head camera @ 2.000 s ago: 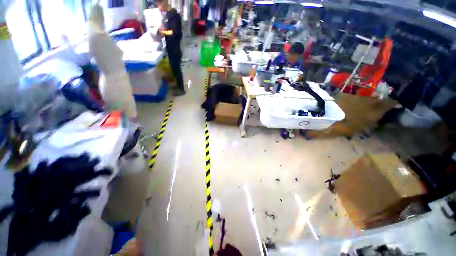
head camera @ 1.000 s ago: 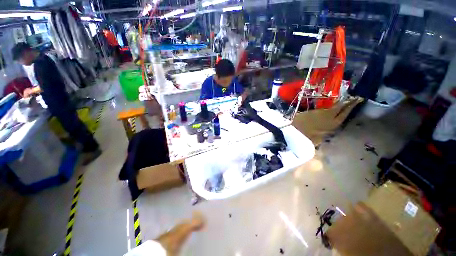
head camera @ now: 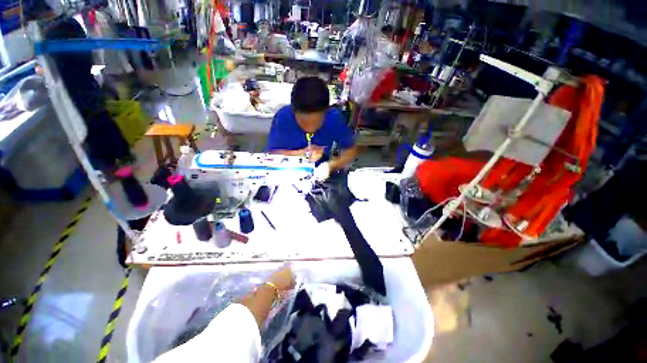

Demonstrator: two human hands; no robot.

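A large white plastic tub (head camera: pixel 420 319) stands below the front edge of a white sewing table. It holds black and white cut pieces (head camera: pixel 312 333) and clear plastic (head camera: pixel 220 287). My left hand (head camera: pixel 284 276), with a white sleeve and a yellow band at the wrist, reaches over the tub to the clear plastic near its back rim. The hand is small and blurred, so its grip cannot be told. A long black strip (head camera: pixel 360 244) runs from the table down into the tub. My right hand is not in view.
A person in blue (head camera: pixel 309 120) sits behind the white sewing machine (head camera: pixel 248 162). Thread cones (head camera: pixel 183 191) and small bottles stand on the table (head camera: pixel 305 237). A pole stand and orange cloth (head camera: pixel 546 195) are at the right, a wooden stool (head camera: pixel 170 132) at the left, floor tape (head camera: pixel 117 312) lower left.
The view has moved closer to the tub and table. My left hand has gone from over the floor to over the tub. A blurred brown shape at lower right is gone.
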